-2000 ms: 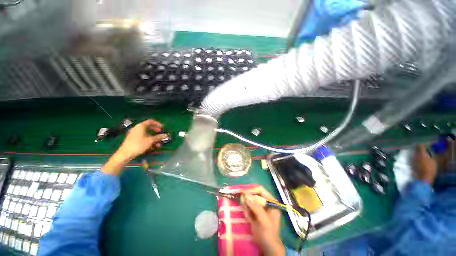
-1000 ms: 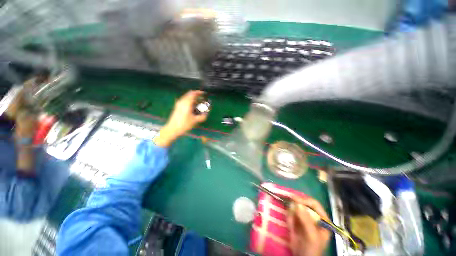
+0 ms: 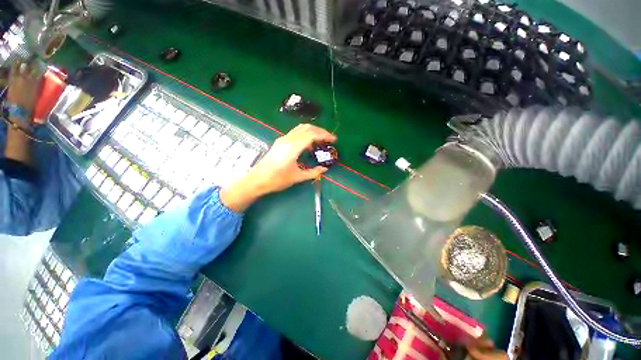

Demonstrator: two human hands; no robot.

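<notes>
My left hand [image 3: 285, 163] is over the red line with a small round black device unit [image 3: 324, 155] between thumb and fingers; a white block shows on top. My right hand [image 3: 485, 349] is cut off by the bottom edge, over the pink wrapped pad [image 3: 408, 337]. It holds the dark, thin soldering iron [image 3: 426, 328], which points up and left. A whitish disc [image 3: 366, 318] lies on the mat left of the pad. Tweezers [image 3: 318, 211] lie just below my left hand. Another unit with a white block [image 3: 374, 153] lies right of my left hand.
A clear funnel hood [image 3: 429, 204] on a ribbed hose and a shiny flexible tube [image 3: 516, 225] stand at right, above the tip cleaner [image 3: 474, 261]. A metal tray [image 3: 519, 316] is at lower right. A blister tray [image 3: 169, 151] lies left. Another worker's hand [image 3: 22, 91] is far left.
The view has swung left and become sharper. My left hand still holds the unit, now nearer the red line. My right hand has slipped mostly out at the bottom edge.
</notes>
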